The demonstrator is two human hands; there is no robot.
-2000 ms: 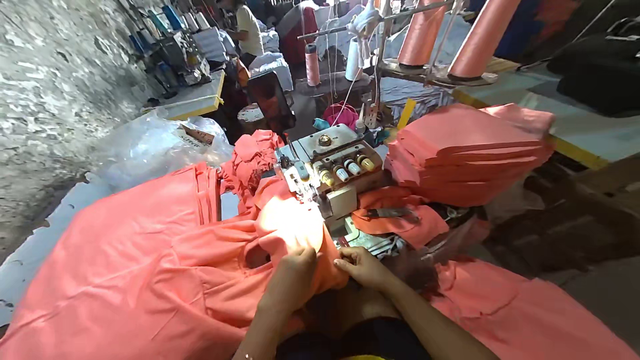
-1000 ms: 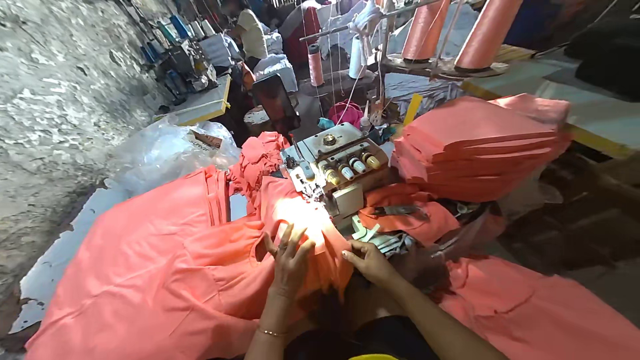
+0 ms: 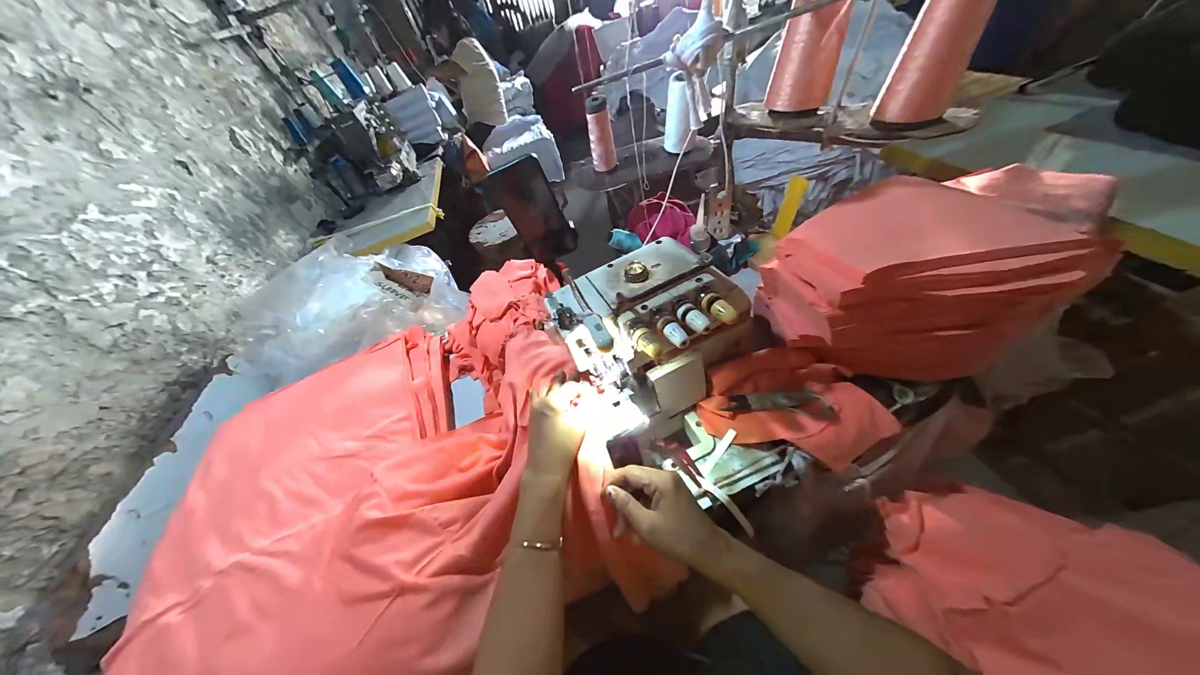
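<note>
An overlock sewing machine point(image 3: 656, 309) stands at the middle, its lamp glaring white over the needle area. My left hand point(image 3: 553, 433) lies on the coral fabric point(image 3: 375, 497) just left of the presser foot; glare washes out its fingertips. Nearer to me and to the right, my right hand point(image 3: 656, 511) has its thumb and fingers bent at the fabric's right edge; whether they pinch it I cannot tell. The cloth spreads from the machine down to the left. Thread snips point(image 3: 773, 401) rest on a coral piece right of the machine.
A stack of coral cut pieces point(image 3: 919, 272) sits at the right, more coral cloth point(image 3: 1031, 581) at the lower right. Cones of coral thread point(image 3: 811, 56) stand behind. Clear plastic point(image 3: 347, 300) lies by the rough wall at left. A person point(image 3: 473, 80) is in the background.
My left hand has moved forward, up to the machine's needle area, from its place lower on the cloth. My right hand stays near the fabric's right edge.
</note>
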